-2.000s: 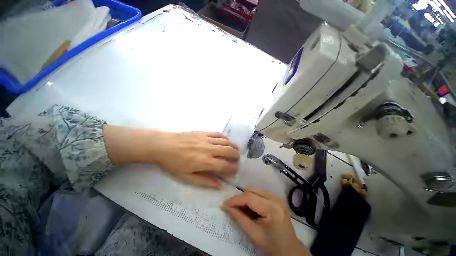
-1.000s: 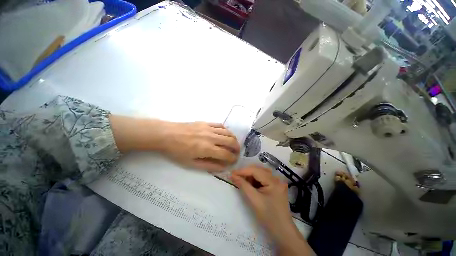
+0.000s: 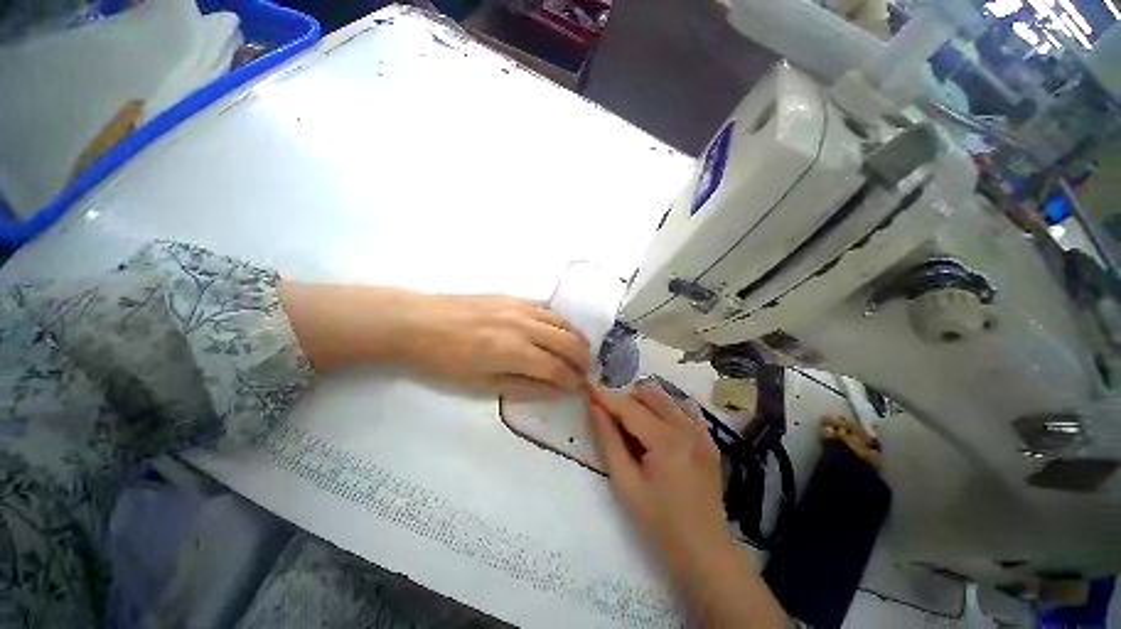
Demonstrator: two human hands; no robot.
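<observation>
My left hand lies palm down on the white table just left of the presser foot, fingers together. My right hand is right in front of the presser foot, its thumb and forefinger meeting the left fingertips. Sheer fabric is hard to make out against the white table; I cannot tell what the fingertips hold. The presser foot with its round greyish disc is just beyond the fingertips. The bed plate shows its dark rounded outline below my hands. The off-white sewing machine head stands at the right.
Black-handled scissors lie right of my right hand, partly hidden by it. A black smartphone and a small yellow-brown item lie farther right. A blue basket with white sheets is at the upper left. A printed scale runs along the front edge.
My right hand has moved up and forward toward the presser foot, meeting my left fingertips and covering part of the scissors. More of the bed plate's front outline shows.
</observation>
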